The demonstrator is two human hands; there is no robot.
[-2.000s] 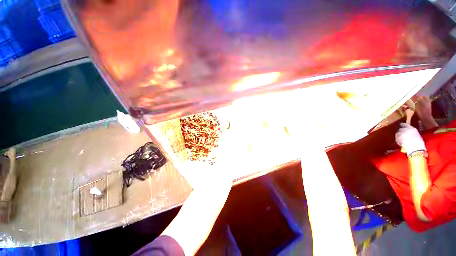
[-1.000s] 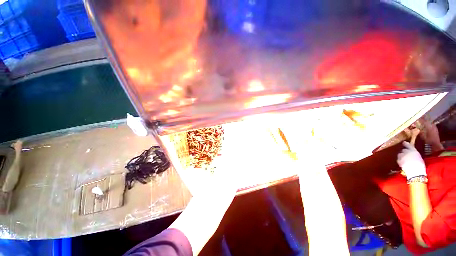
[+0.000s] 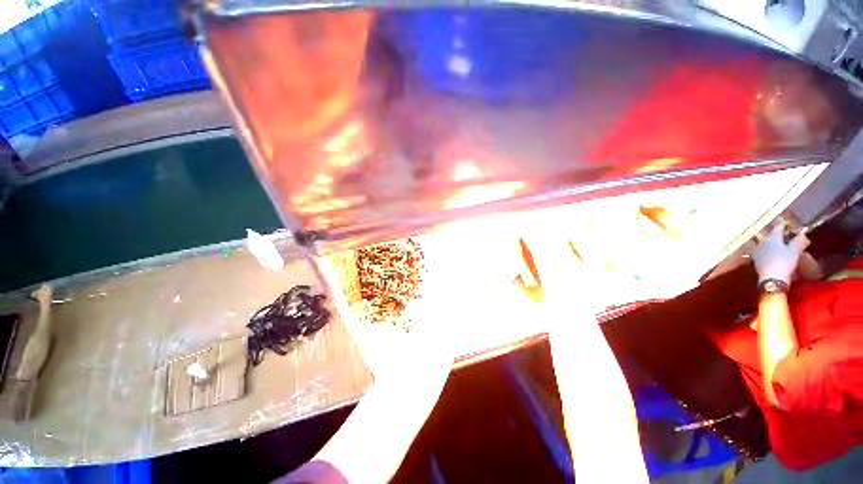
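Both my forearms reach into the very bright booth [image 3: 454,326]. My left hand [image 3: 416,348] is washed out by glare near the booth's front edge, below the patch of small brown pieces [image 3: 388,279]. My right hand [image 3: 566,310] is also washed out. A tan leg-shaped piece [image 3: 527,267] stands out just above my right hand; whether the hand touches it cannot be told. Fingers of both hands are lost in the glare. Another orange-tan piece [image 3: 658,219] lies deeper in the booth.
A shiny panel [image 3: 530,104] hangs above the booth. Left on the bench [image 3: 114,331] are a black tangled pile [image 3: 287,321], a cardboard pad [image 3: 222,383], a white bottle [image 3: 265,250] and a leg piece [image 3: 38,336]. A red-clad person [image 3: 814,369] with a white glove works at right.
The view has shifted slightly. The tan piece near my right hand now shows more clearly and more upright. The other person's gloved hand has moved up. My arms stay in the booth.
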